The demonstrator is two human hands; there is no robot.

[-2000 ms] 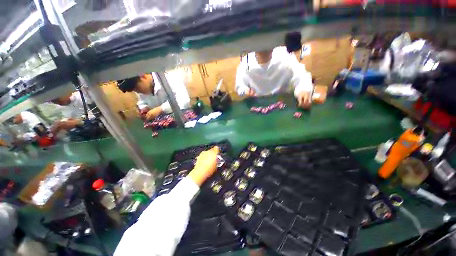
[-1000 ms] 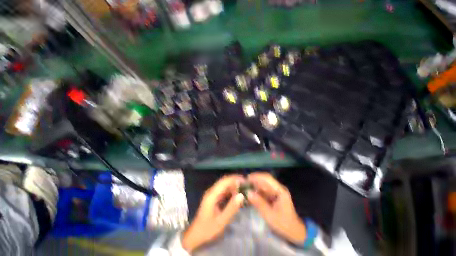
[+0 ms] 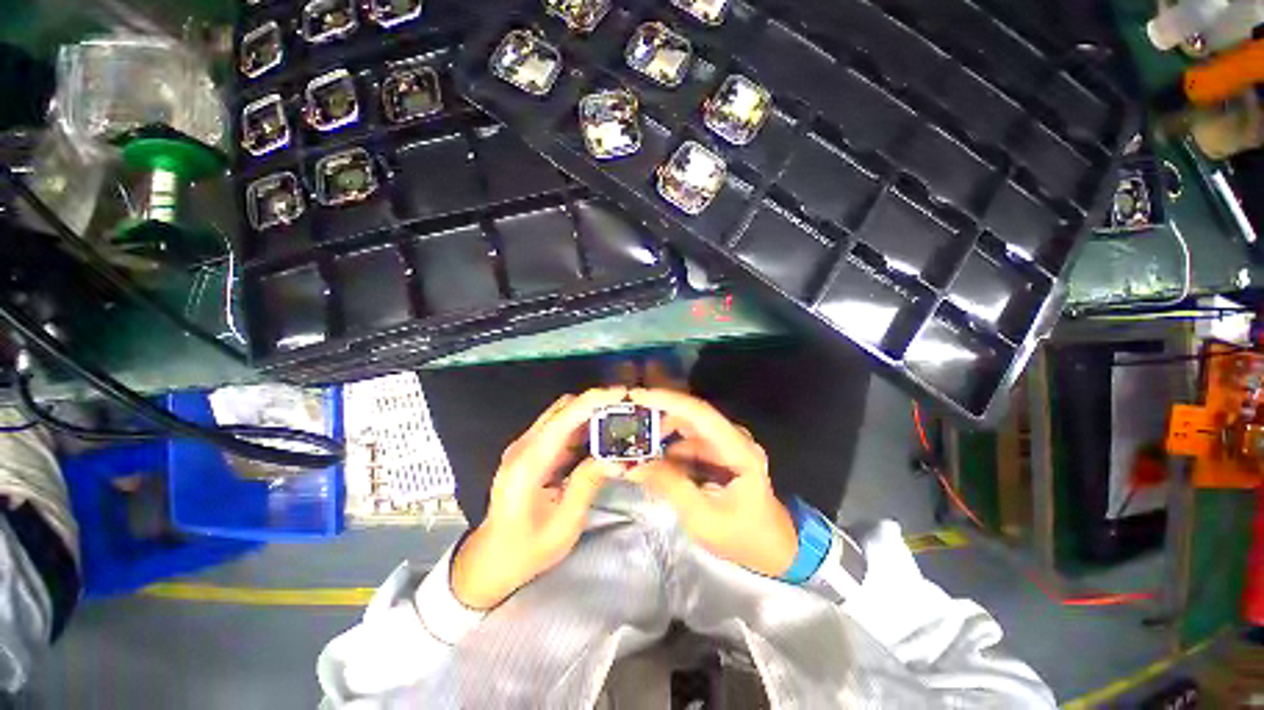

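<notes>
A square watch case assembly [image 3: 625, 433] with a silver rim and dark, greenish centre is held over my lap, below the bench edge. My left hand [image 3: 534, 486] grips its left side and my right hand [image 3: 721, 486] its right side, both bare. No tool shows in them. A black component tray [image 3: 458, 264] lies on a stack at the left of the bench, with several modules in its pockets. Another black tray [image 3: 887, 208] lies turned at an angle, overlapping it, with several brighter modules in its left pockets. Its near corner juts past the bench edge.
A green reel [image 3: 164, 180] and a clear plastic bag [image 3: 132, 90] are at the bench's left. Black cables [image 3: 153, 416] loop over the left edge above a blue bin [image 3: 257, 486]. An orange tool [image 3: 1227, 72] is at the upper right and an orange fixture [image 3: 1220, 430] below the bench.
The view has tipped down from the bench and the workers opposite. My hand reached to the left tray earlier; now both hands are together over my lap, and the held module shows face up.
</notes>
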